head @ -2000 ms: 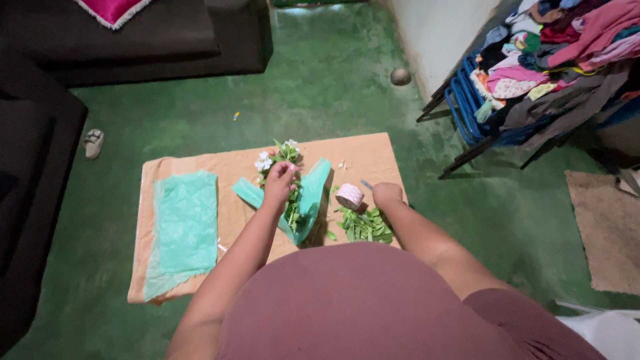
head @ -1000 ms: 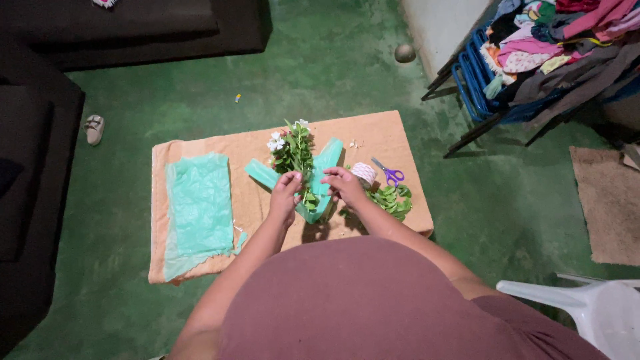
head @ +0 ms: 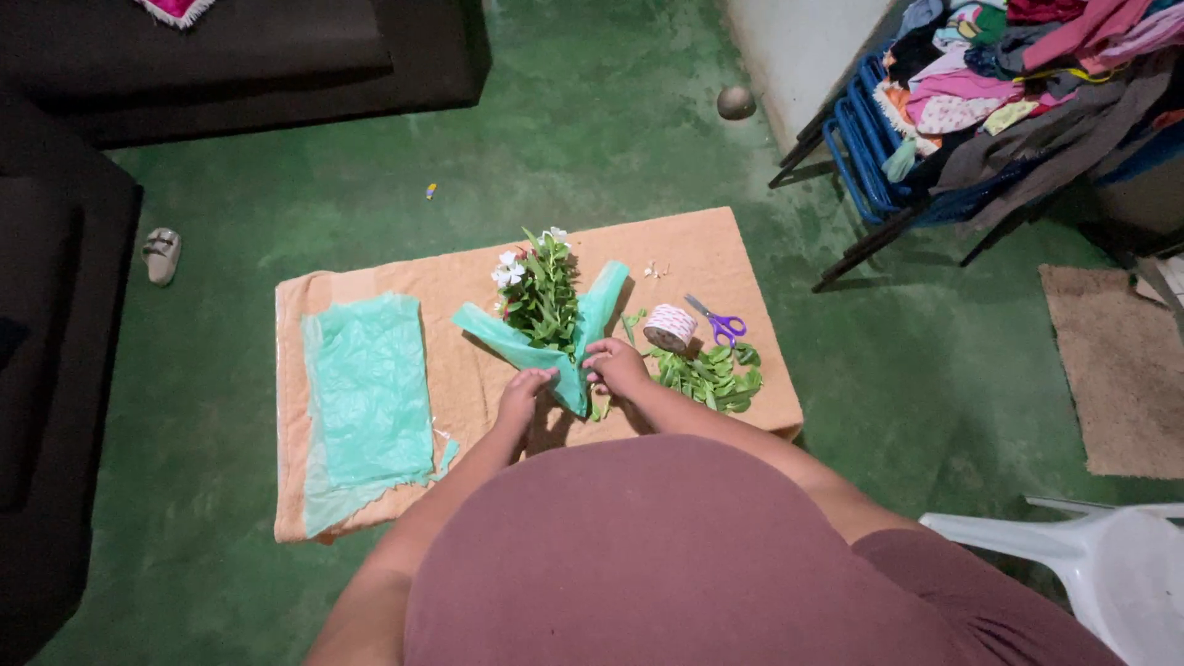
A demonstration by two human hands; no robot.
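A leafy bunch of flowers [head: 546,301] with white blooms lies in a folded sheet of green wrapping [head: 518,344] on the cloth-covered table. My left hand [head: 527,390] has its fingers closed on the wrapping's lower left edge. My right hand [head: 612,363] is at the wrapping's lower right side, fingers bent; whether they grip it is hard to tell. Right of it are a roll of patterned ribbon [head: 670,326], purple-handled scissors [head: 726,328] and a pile of loose leaves [head: 710,377]. Another green sheet [head: 370,388] lies flat at the left.
The table's peach cloth [head: 647,236] holds small white scraps. Dark sofas [head: 277,55] stand at the left and back. A blue rack [head: 860,157] heaped with clothes is at the upper right, a white plastic chair [head: 1101,564] at the lower right. A shoe [head: 162,256] lies on the floor.
The scissors, at my right hand two seconds ago, lie on the table. Both hands have moved down to the lower part of the wrapping, and the bunch now lies inside its fold.
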